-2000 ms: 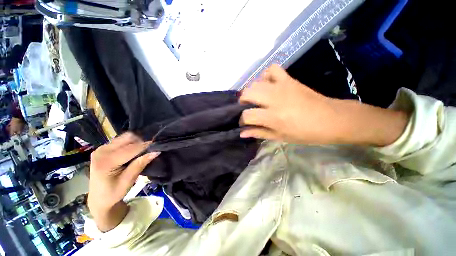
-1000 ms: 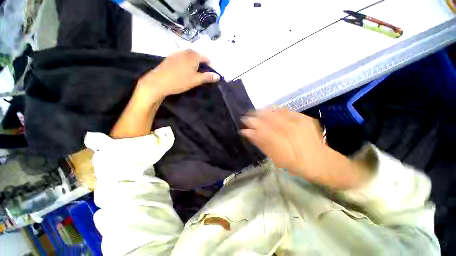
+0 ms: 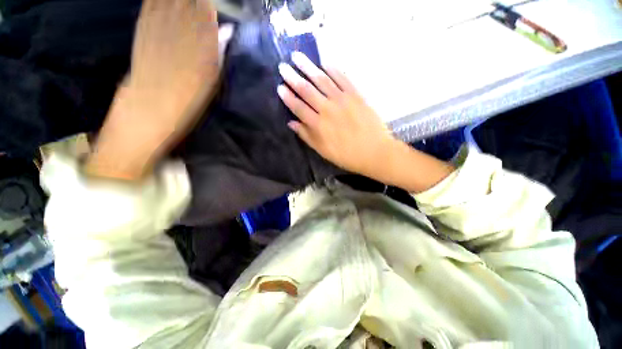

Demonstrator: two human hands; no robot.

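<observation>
A dark garment point(image 3: 252, 129) runs from under the machine parts at the top of the view down to the wearer's lap. My left hand point(image 3: 177, 54) is blurred at the top left, over the cloth, its fingertips close to the machine; whether it grips cloth cannot be told. My right hand point(image 3: 331, 112) lies palm down with fingers spread on the right part of the cloth, below the presser foot area. The machine's metal parts point(image 3: 293, 13) are cut off by the top edge and washed out by bright light.
Thread snips point(image 3: 528, 27) lie on the white table at the upper right. A ruler band point(image 3: 505, 92) runs along the table's front edge. A blue crate point(image 3: 593, 123) with dark cloth is below right. More dark cloth point(image 3: 61, 61) fills the upper left.
Both hands have moved up to the machine area with the cloth. My right hand has gone from the cloth's right edge to lying spread on top of it.
</observation>
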